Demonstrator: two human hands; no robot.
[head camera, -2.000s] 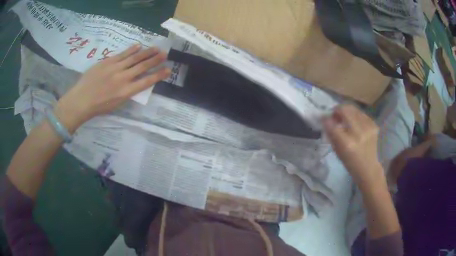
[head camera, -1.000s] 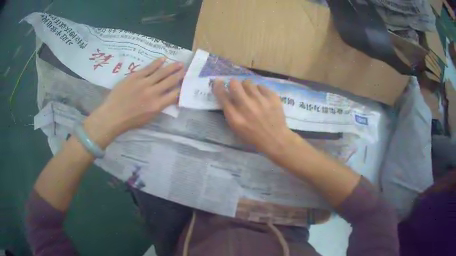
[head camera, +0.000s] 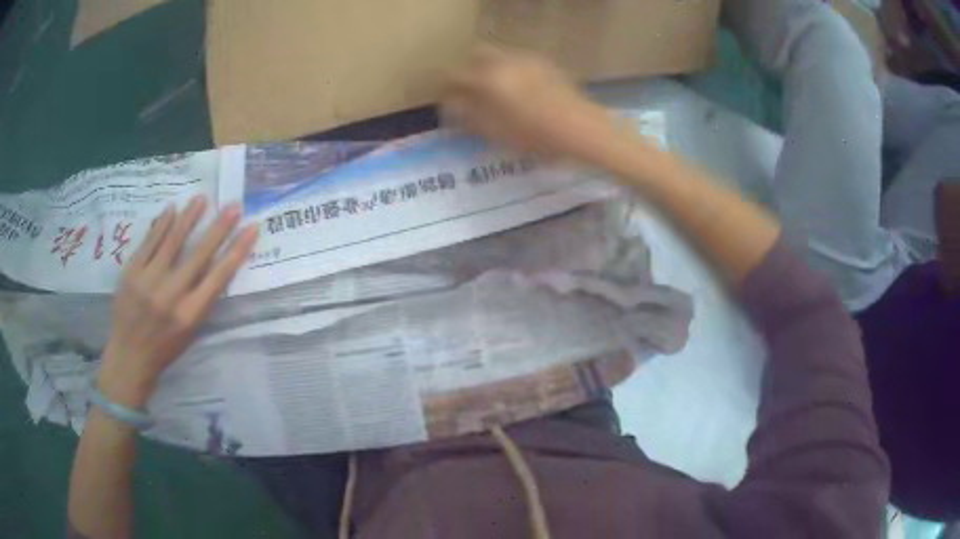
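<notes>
Printed newspaper (head camera: 316, 390) lies across my lap. Its upper part, with a blue-purple photo and red characters, is folded over in a long flat band. The black strip is not clearly visible; the paper covers that place. My left hand (head camera: 174, 290) lies flat on the left part of the band, fingers spread, holding nothing. My right hand (head camera: 516, 105) is blurred above the band's upper edge, near the cardboard; whether it grips anything cannot be told.
Brown cardboard (head camera: 326, 63) stands beyond the newspaper, with a dark gap along its near edge. A smooth white sheet (head camera: 684, 390) is at the right. Another person's legs in light trousers (head camera: 832, 137) and a purple garment (head camera: 921, 379) are at the far right. The floor is green.
The newspaper's upper part has come down over the black strip. My right hand has moved from the right end to the upper middle. The view has shifted, and the cardboard appears further left.
</notes>
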